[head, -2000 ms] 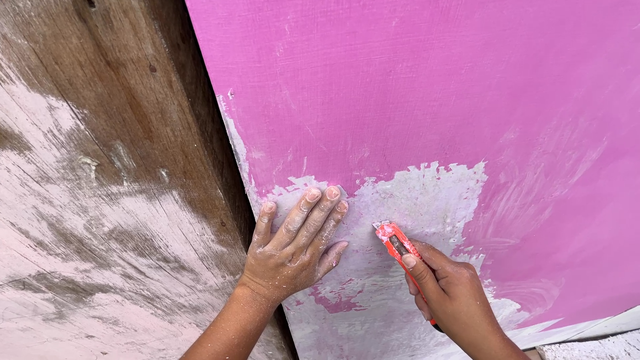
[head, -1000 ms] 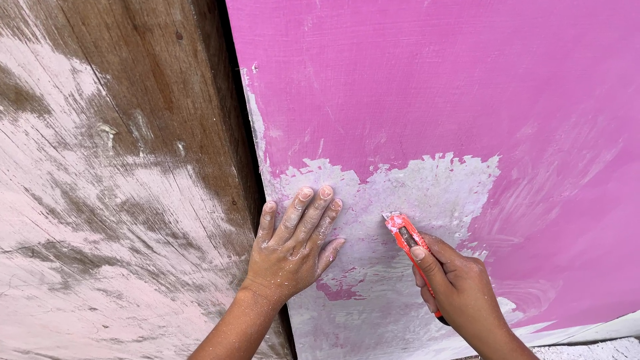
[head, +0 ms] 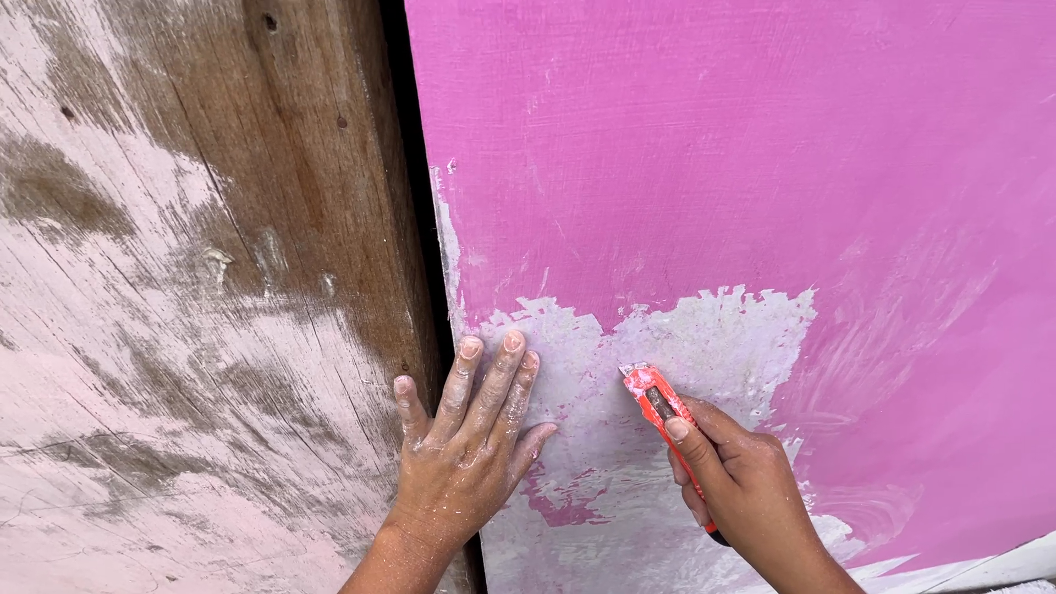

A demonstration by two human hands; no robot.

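Note:
A pink-painted panel (head: 660, 165) has a scraped pale grey patch (head: 726, 346) low on its left part, with ragged paint edges and a small pink remnant (head: 565, 503). My left hand (head: 466, 445), dusted white, lies flat with fingers spread on the panel's left edge, its little finger reaching over the dark gap; it holds nothing. My right hand (head: 734, 478) grips a red-orange utility knife (head: 660, 404), its thumb along the handle. The knife's paint-smeared head points up and left at the grey patch, to the right of my left hand. Whether the blade tip touches the surface is unclear.
A weathered wooden board (head: 330, 165) with worn pale pink paint stands at the left. A narrow dark gap (head: 417, 165) runs between it and the pink panel. A white edge strip (head: 1006, 561) shows at the lower right.
The view has shifted somewhat, so the panel sits further right. My left hand remains flat near the panel's edge, and my right hand still holds the knife over the grey patch.

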